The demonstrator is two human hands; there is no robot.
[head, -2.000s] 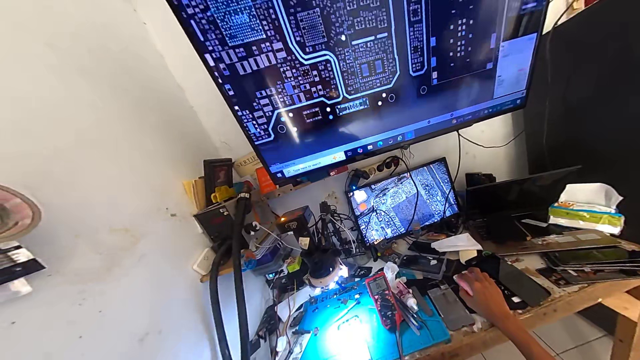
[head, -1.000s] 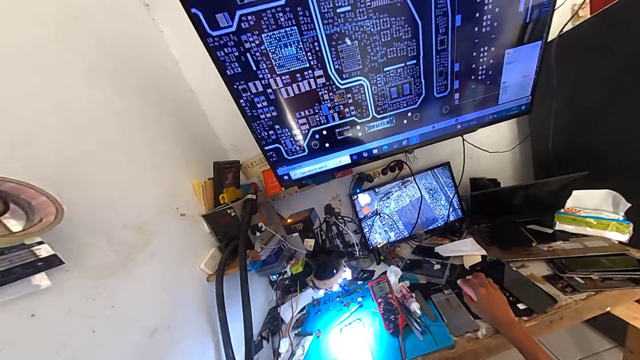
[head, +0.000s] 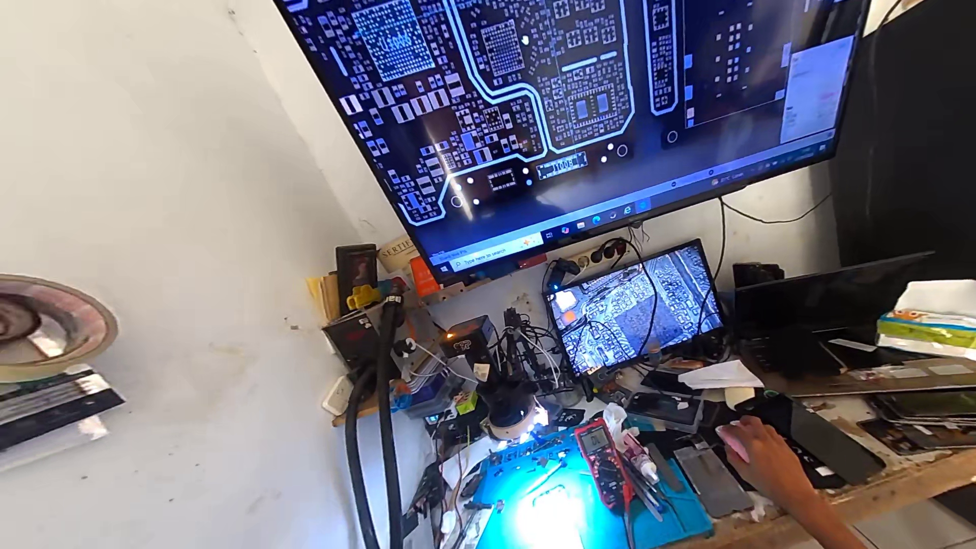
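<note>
My right hand rests on a pink computer mouse at the right of the workbench, beside a flat grey phone part. My left hand is not in view. A large wall monitor shows a circuit board layout with a hand-shaped cursor. Below it, a smaller monitor shows a magnified circuit board. A red digital multimeter lies on the blue work mat, left of my hand. Under the lit microscope head, glare on the mat hides what lies there.
Thick black hoses hang at the left of the bench. An open laptop stands at the back right, near a pack of tissues. Several phones and a dark phone panel lie near the wooden bench edge.
The board layout on the large monitor has shifted between frames, first down and right, then back up and left. My right hand stays on the mouse.
</note>
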